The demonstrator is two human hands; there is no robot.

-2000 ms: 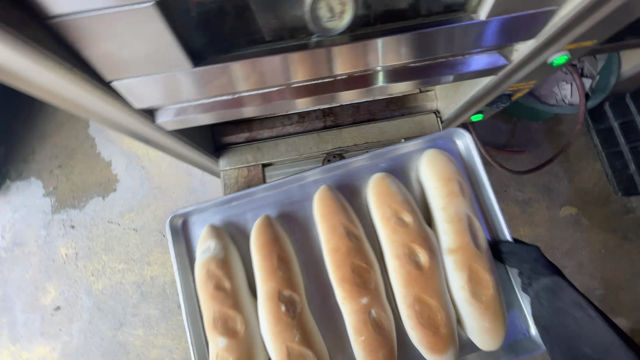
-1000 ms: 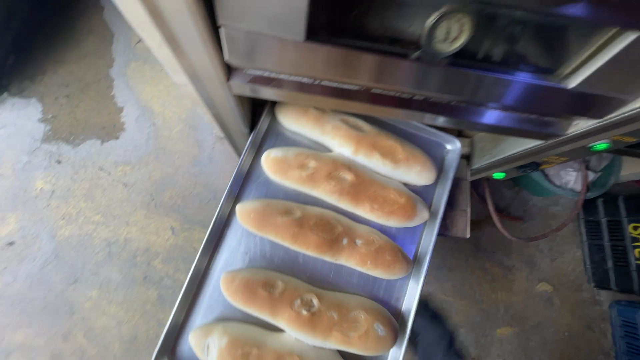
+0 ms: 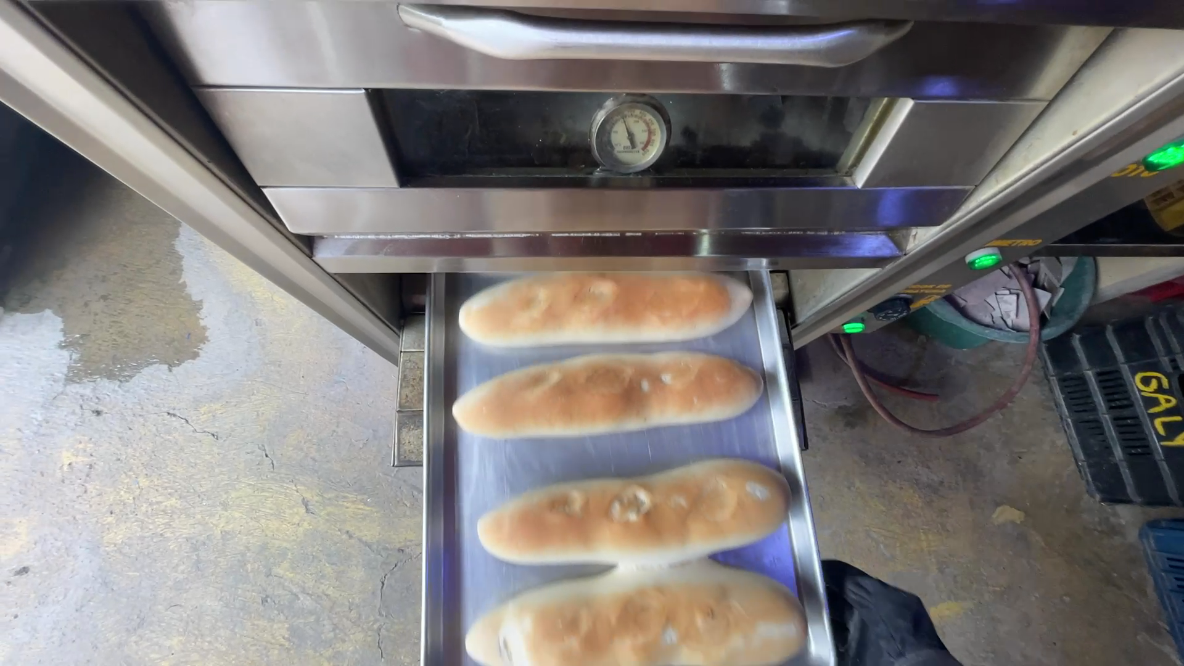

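Observation:
A metal baking tray (image 3: pixel 444 481) lies lengthwise away from me, its far end in the lower opening of a stainless steel deck oven (image 3: pixel 592 211). Several long, browned bread loaves (image 3: pixel 606 393) lie crosswise on it, one behind another. The two nearest loaves (image 3: pixel 638 615) touch. The tray's near end is cut off by the bottom of the view. A black, cloth-like shape (image 3: pixel 874 615) is beside the tray's right rim at the bottom; I cannot tell whether it is my covered right hand or a shoe. My left hand is out of view.
Above the tray are the oven's door handle (image 3: pixel 657 39) and round thermometer (image 3: pixel 631 134). At right are lit green switches (image 3: pixel 984 259), a hose (image 3: pixel 1017 388), a green tub (image 3: pixel 1078 305) of paper scraps and a black plastic crate (image 3: pixel 1110 398). The concrete floor (image 3: pixel 231 499) is stained.
The tray has turned from slanting across in front of the oven to pointing straight at it. Its far end has gone under the oven's lower edge, with the loaves now crosswise.

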